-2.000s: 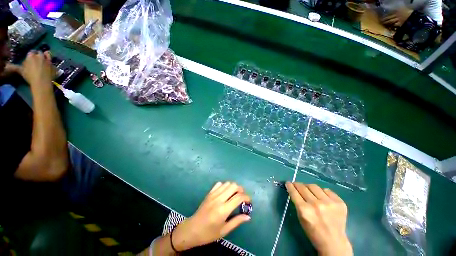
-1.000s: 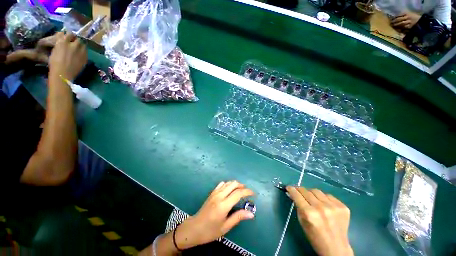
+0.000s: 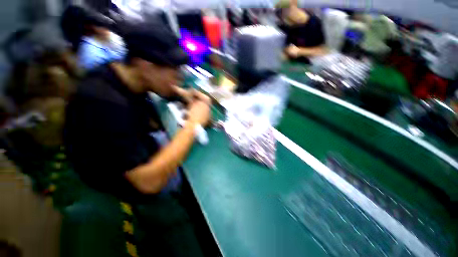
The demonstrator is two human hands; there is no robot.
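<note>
Neither of my hands is in the picture. The view is strongly blurred. The clear blister tray (image 3: 321,211) lies on the green bench at the lower right, cut off by the bottom edge. The clear plastic bag of pinkish-brown metal parts (image 3: 252,139) stands on the bench near the middle. A white bottle (image 3: 201,135) is beside the neighbour's forearm. The small dark housing and the thin tool are not in view.
A seated person (image 3: 108,125) in a dark cap and dark top is at the left, hands raised near the face. A white strip (image 3: 321,168) crosses the bench. A grey box-like object (image 3: 258,47) and another person are farther back. Yellow-black tape marks the floor.
The view has swung left and up, so the bag and tray now sit farther right and lower. My hands, the housing and the tool have left the picture. The neighbour is now largely visible.
</note>
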